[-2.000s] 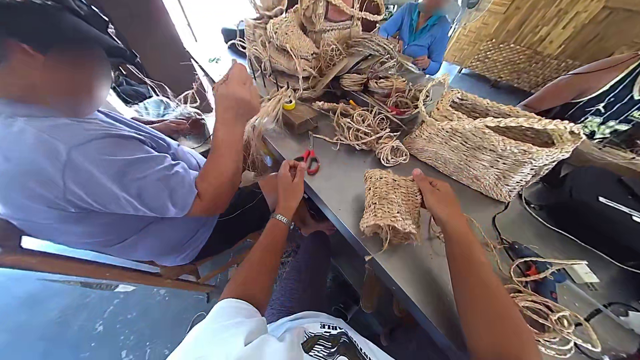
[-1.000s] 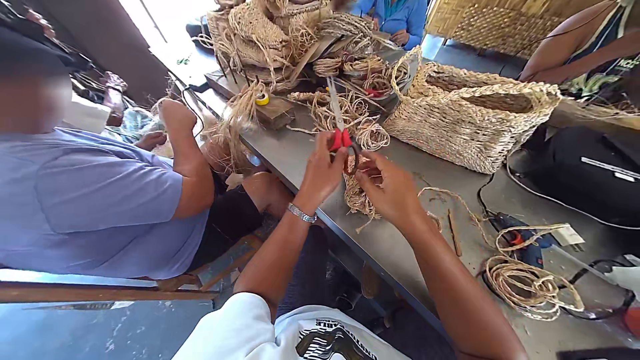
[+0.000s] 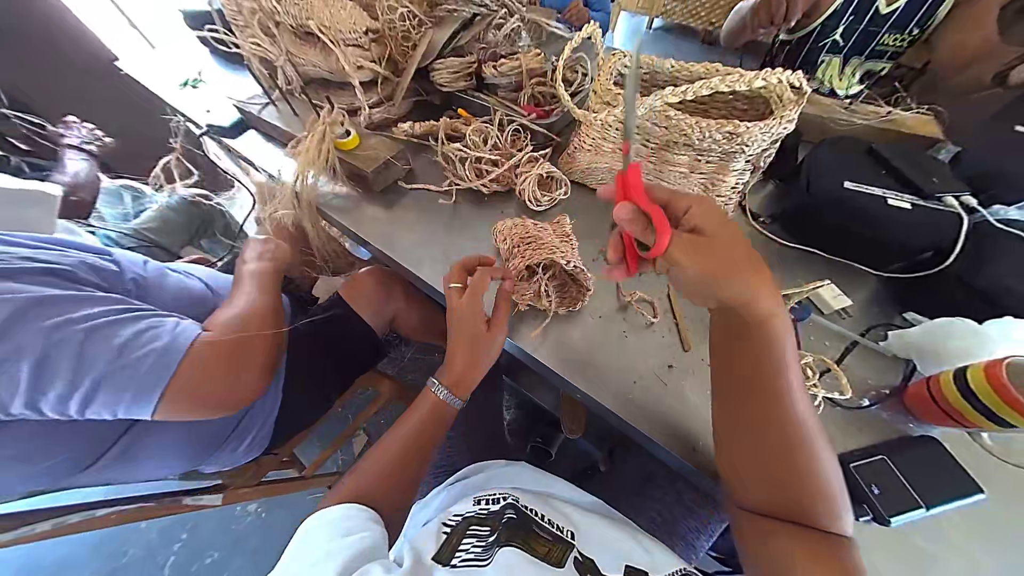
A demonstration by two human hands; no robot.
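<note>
My right hand [image 3: 696, 240] holds a pair of red-handled scissors [image 3: 640, 210] upright, blades pointing away from me, above the table. A small woven fiber pouch [image 3: 546, 260] lies on the metal table with its open end toward me and loose strands hanging out. My left hand [image 3: 474, 312] is at the pouch's left side, fingers spread and fingertips close to its rim; whether they touch it I cannot tell. Beyond the scissors stands a large woven fiber basket [image 3: 680, 132] with looped handles. Just right of the pouch lie a short cord [image 3: 640, 306] and a thin stick [image 3: 678, 320].
Coiled cords [image 3: 496, 160] and a wooden block [image 3: 376, 160] with yellow tape [image 3: 346, 139] lie farther back. A black bag [image 3: 872, 208], a striped cup [image 3: 968, 392] and a black device [image 3: 912, 480] are at the right. A person [image 3: 136, 336] sits close on the left; others sit across.
Two seconds ago the scissors lay on the table and my right hand held the pouch. One second ago both hands were at the scissors; now only my right hand holds them, farther right.
</note>
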